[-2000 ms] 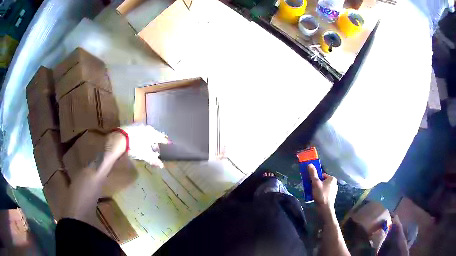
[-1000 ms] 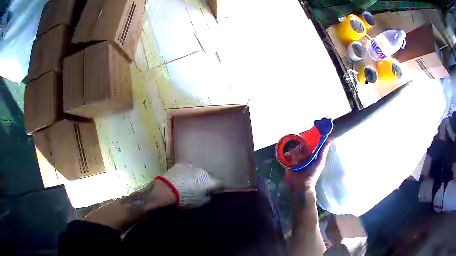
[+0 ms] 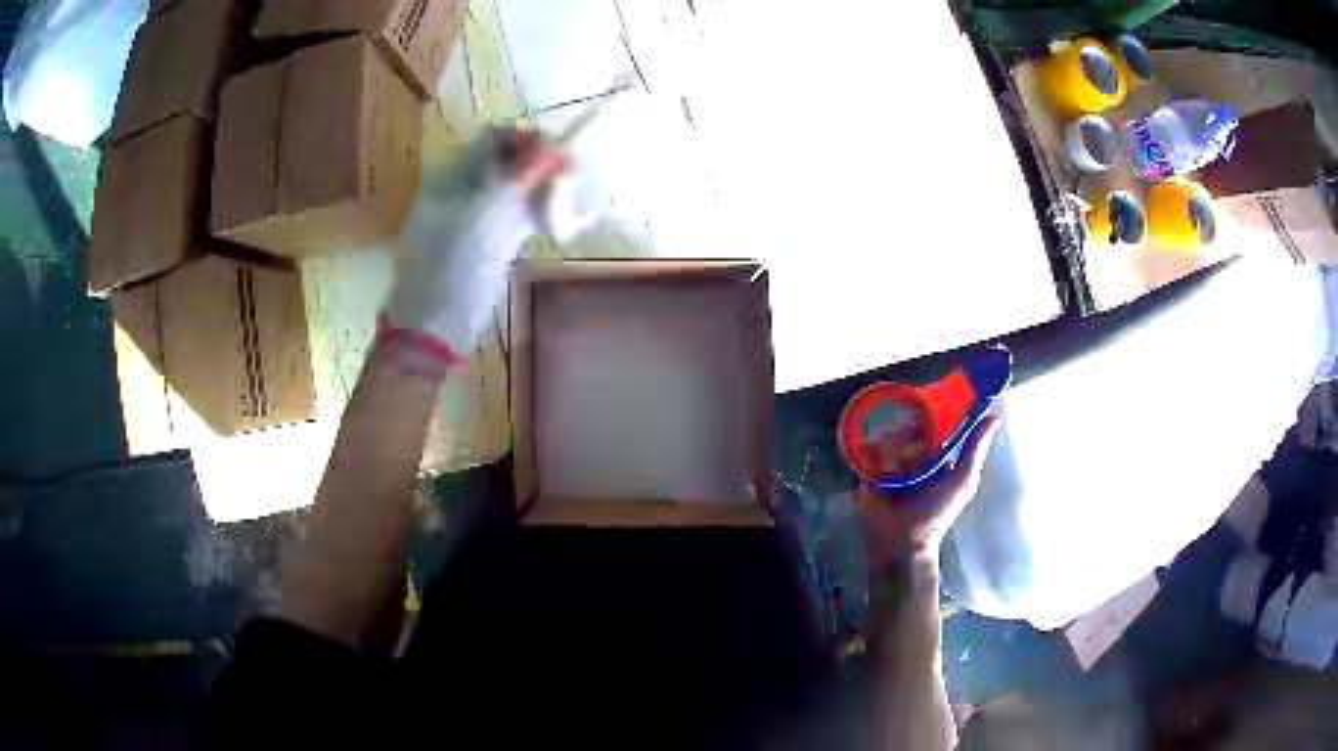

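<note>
An open brown carton [image 3: 523, 396] lies at the table's near edge against my dark clothing, its pale inside facing up. My left hand [image 3: 477, 242], in a white knitted glove with a red cuff, is blurred over the table just beyond the carton's far left corner. Pale sheets [image 3: 624, 162] lie by its fingers; whether it holds one is too blurred to tell. My bare right hand [image 3: 939, 506] holds a tape gun [image 3: 954, 404] with a blue body and orange-red head, to the right of the carton, not touching it.
Closed brown cartons [image 3: 294, 147] are stacked on the left of the pale worktable [image 3: 895, 176]. Yellow tape rolls [image 3: 1181, 213], a pale ring [image 3: 1090, 144] and a water bottle [image 3: 1177, 140] stand on the right side board. White plastic [image 3: 1115, 455] bulges at right.
My left hand has left the carton's near edge and moved forward over the table. The carton shows higher in view, with its whole opening uncovered. My right hand still holds the tape gun.
</note>
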